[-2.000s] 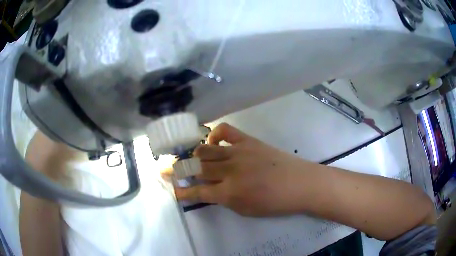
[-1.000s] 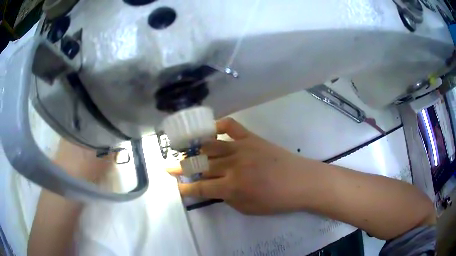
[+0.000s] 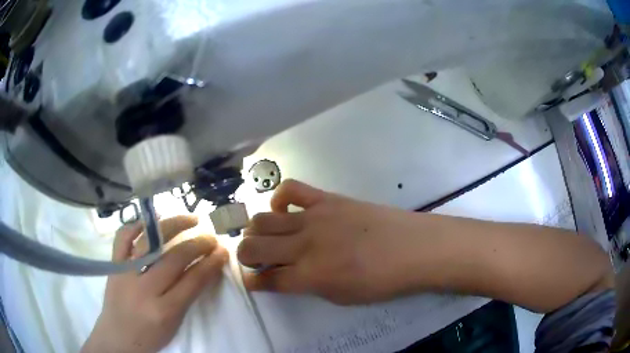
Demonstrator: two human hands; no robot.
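White fabric (image 3: pixel 62 296) spreads over the left side of the machine bed, its long edge running down from the needle area. My left hand (image 3: pixel 162 283) lies on it, partly behind the pale curved guard, fingers slightly spread and fingertips left of the small cream knob (image 3: pixel 228 218). My right hand (image 3: pixel 297 248) is at the fabric's right edge, its lower fingertips pinched together there and its upper fingers curled. The presser foot and needle are not clearly seen under the glare.
The sewing machine head (image 3: pixel 276 62) crosses the top, with a ribbed cream knob (image 3: pixel 159 164) and curved guard (image 3: pixel 69 260). A round metal disc (image 3: pixel 264 175) lies above my right hand. Thread snips (image 3: pixel 452 114) lie on the bed. A lit phone (image 3: pixel 599 155) is far right.
My left hand has come forward and right from behind the guard to beside the needle area. The view has shifted, so the head sits further left and the disc shows. My right hand stays near the edge.
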